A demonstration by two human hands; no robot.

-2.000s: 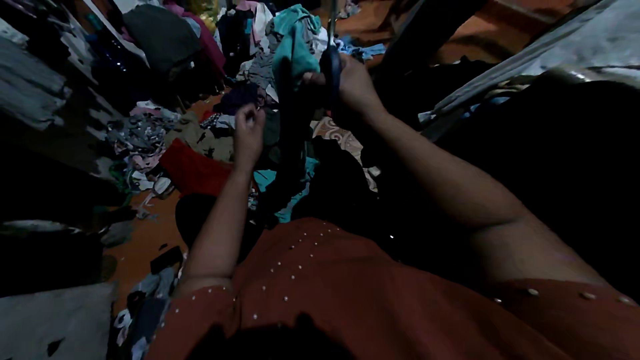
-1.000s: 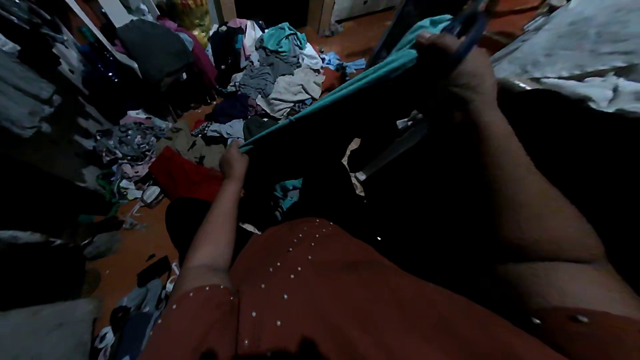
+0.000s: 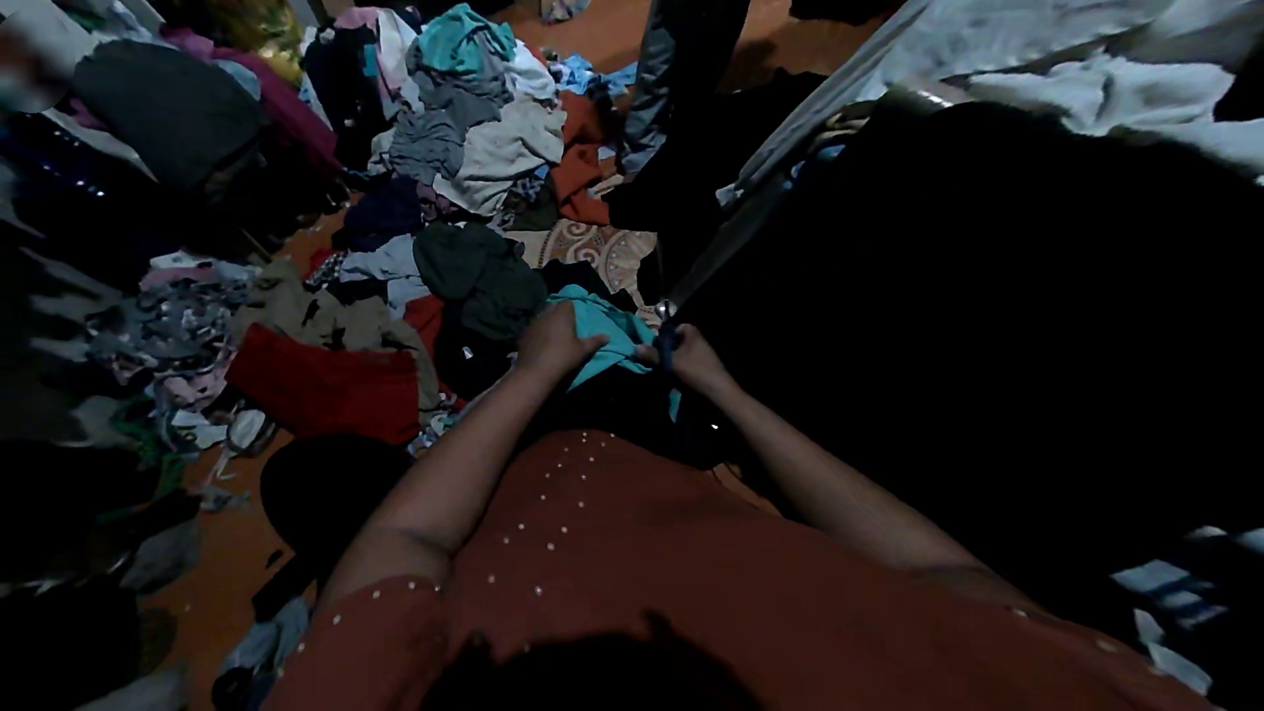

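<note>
My left hand (image 3: 558, 344) grips a piece of teal cloth (image 3: 610, 334) in front of my chest. Close to its right, my right hand (image 3: 691, 357) is closed around the dark blue handles of a pair of scissors (image 3: 666, 336), whose metal part shows just above the hand. Its fingertips touch the right edge of the teal cloth. Black fabric lies under the cloth, too dark to make out its shape. A dark green garment (image 3: 479, 276) lies just beyond my left hand.
A heap of mixed clothes (image 3: 494, 138) covers the floor ahead. Red cloth (image 3: 326, 385) and cut scraps (image 3: 168, 326) lie at the left. A large black mass (image 3: 968, 326) fills the right side, with pale fabric (image 3: 1106, 94) behind it. A person's trouser leg (image 3: 652, 89) stands beyond the heap.
One second ago my hands were wide apart, with the teal-edged cloth stretched between them. Now they are close together and lower, and the right hand has come down and leftward.
</note>
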